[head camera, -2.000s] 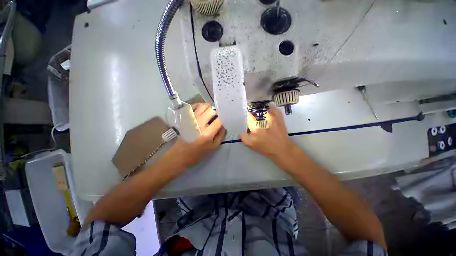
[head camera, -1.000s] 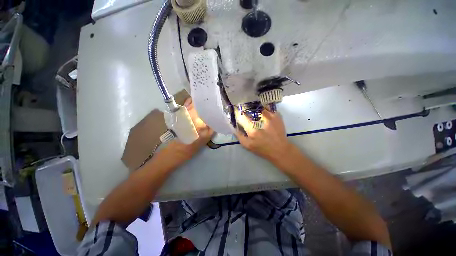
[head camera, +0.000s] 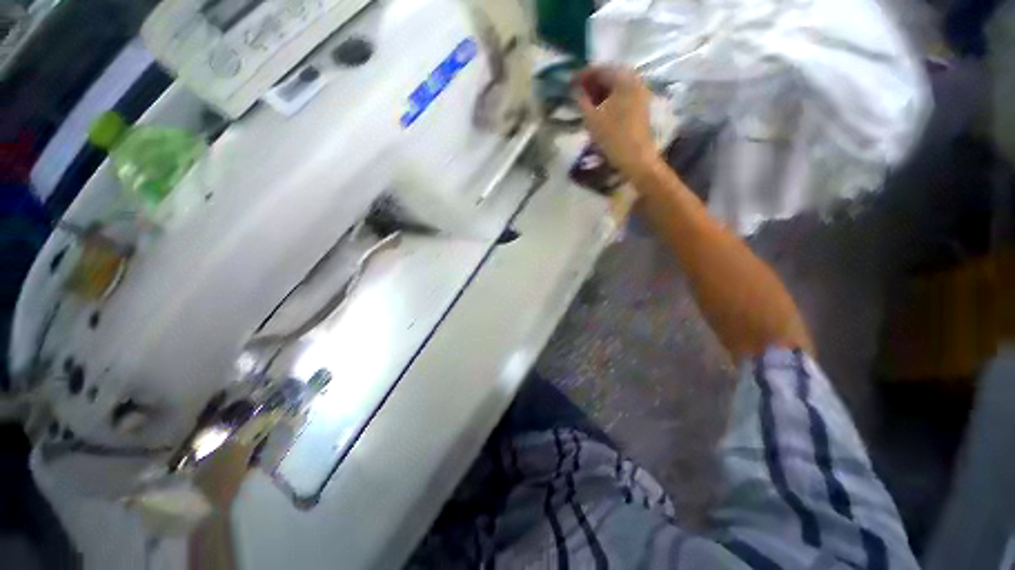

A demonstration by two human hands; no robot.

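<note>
The white sewing machine head (head camera: 256, 212) with blue lettering lies diagonally across the left half, blurred. A lit metal area (head camera: 212, 441) shows under its needle end at lower left. My left hand (head camera: 226, 473) seems to be beside that lit area, small, blurred and partly hidden; what it holds cannot be told. My right hand (head camera: 619, 117) is raised at the table's far right end, fingers curled; a small dark reddish spot shows at the fingertips, too blurred to name. No brown piece can be made out.
A white cloth pile (head camera: 768, 100) is just beyond my right hand. A dark switch box (head camera: 592, 169) sits on the table edge below that hand. A green bottle (head camera: 156, 161) stands behind the machine. A control panel (head camera: 250, 50) is at upper left.
The view has swung to the right. My right hand has left the needle area and moved to the table's right end. My left hand seems to remain near the needle.
</note>
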